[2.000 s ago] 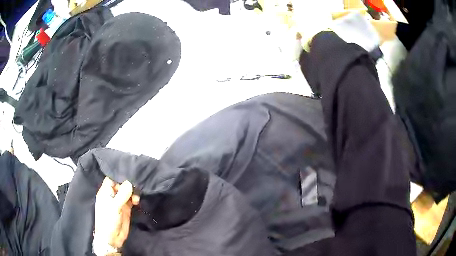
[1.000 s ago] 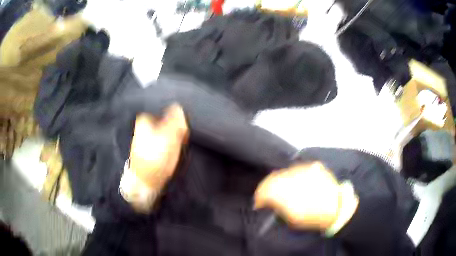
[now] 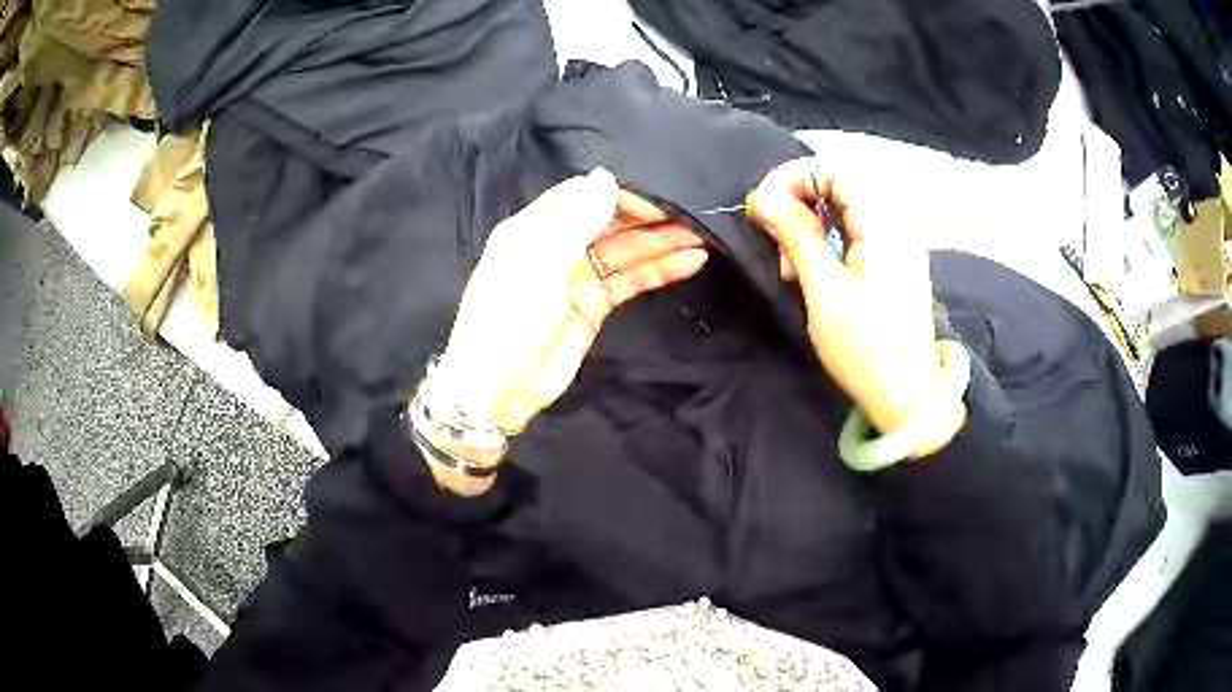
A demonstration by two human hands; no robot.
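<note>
A dark jacket [image 3: 365, 270] is spread in front of me, with a folded edge raised at the centre. My left hand [image 3: 554, 291] holds this edge, its fingers under the cloth and partly hidden by it. My right hand [image 3: 844, 277] holds a small tool [image 3: 827, 227], likely thread snips, with red and blue-green bits showing between the fingers. A thin pale line [image 3: 726, 210], a thread or the tool's tip, runs from my right fingertips to the cloth edge.
Another dark garment [image 3: 892, 68] lies at the back of the white table [image 3: 1000, 216]. Tan garments [image 3: 81, 68] lie at the far left. A black box-like object [image 3: 1192, 406] is at the right. Speckled floor [image 3: 216, 446] and a metal stand leg [image 3: 162, 521] show at the lower left.
The jacket has been shifted and its edge lifted. My right hand, not visible two seconds ago, is now at the edge with the small tool. The view has turned left and down.
</note>
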